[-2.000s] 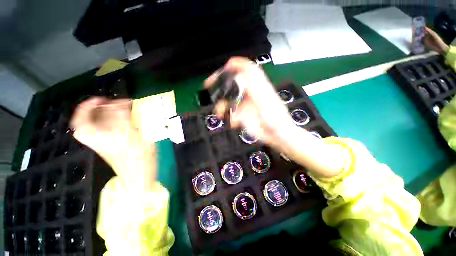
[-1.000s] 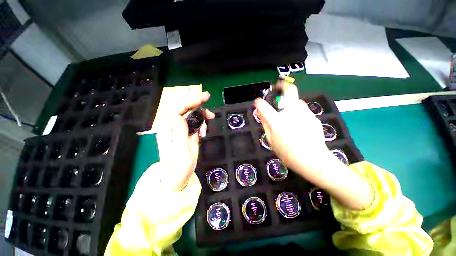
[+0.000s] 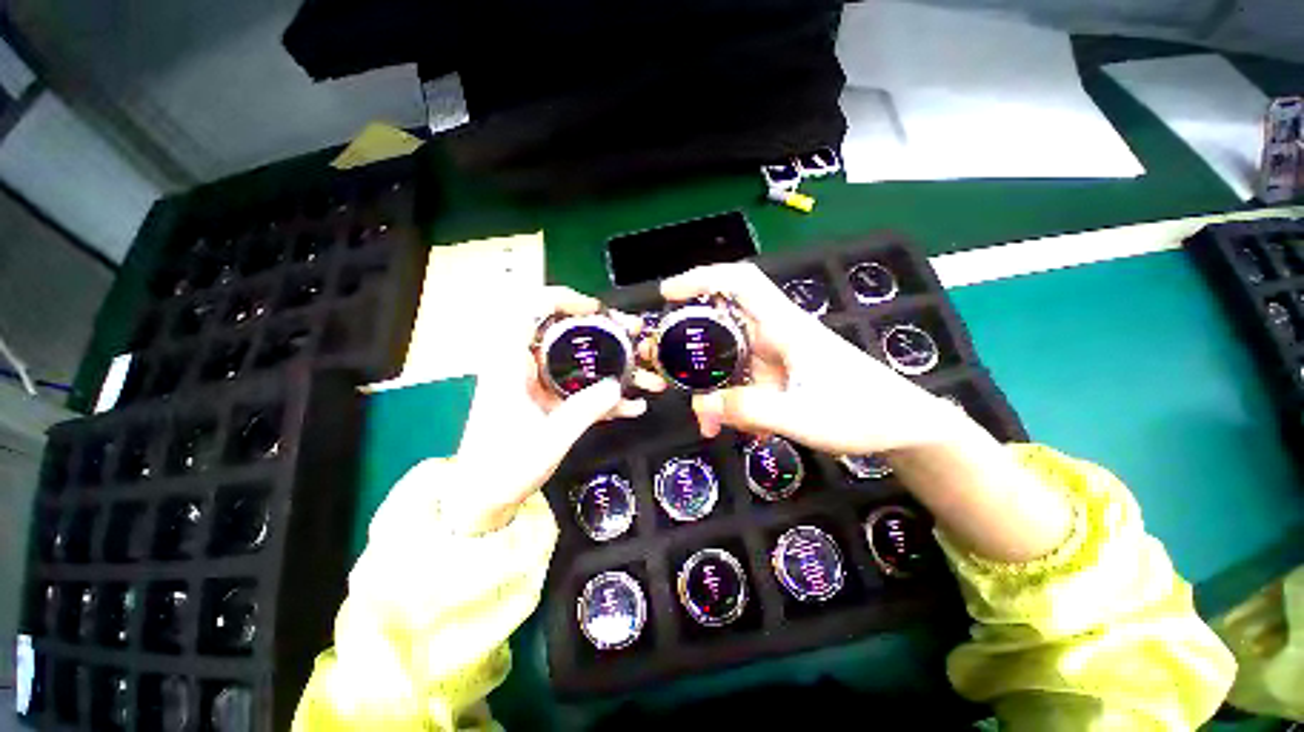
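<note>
My left hand (image 3: pixel 551 386) holds a round smartwatch (image 3: pixel 586 356) with a shiny rim and a lit dark face with small coloured text, my thumb at its lower edge. My right hand (image 3: pixel 765 358) holds a second lit smartwatch (image 3: pixel 699 348) close beside it, its face up. Both watches are above the upper left part of the foam tray (image 3: pixel 772 629). The tray has lit watches in its square pockets, such as the watch (image 3: pixel 612 609) at the front left corner. My hands and forearm hide some pockets.
A dark phone (image 3: pixel 681 249) lies behind the tray. Side trays (image 3: pixel 308 493) with mostly unlit watches stand at left, a yellow sheet (image 3: pixel 479 293) beside them. Stacked black trays (image 3: pixel 644 100), small white items (image 3: pixel 781 177) and white paper (image 3: pixel 987 100) are at the back. Another tray (image 3: pixel 1216 243) is at right.
My two hands have come together over the tray, each with a watch now face up and lit. My right hand has moved left from behind the tray. The view has shifted slightly.
</note>
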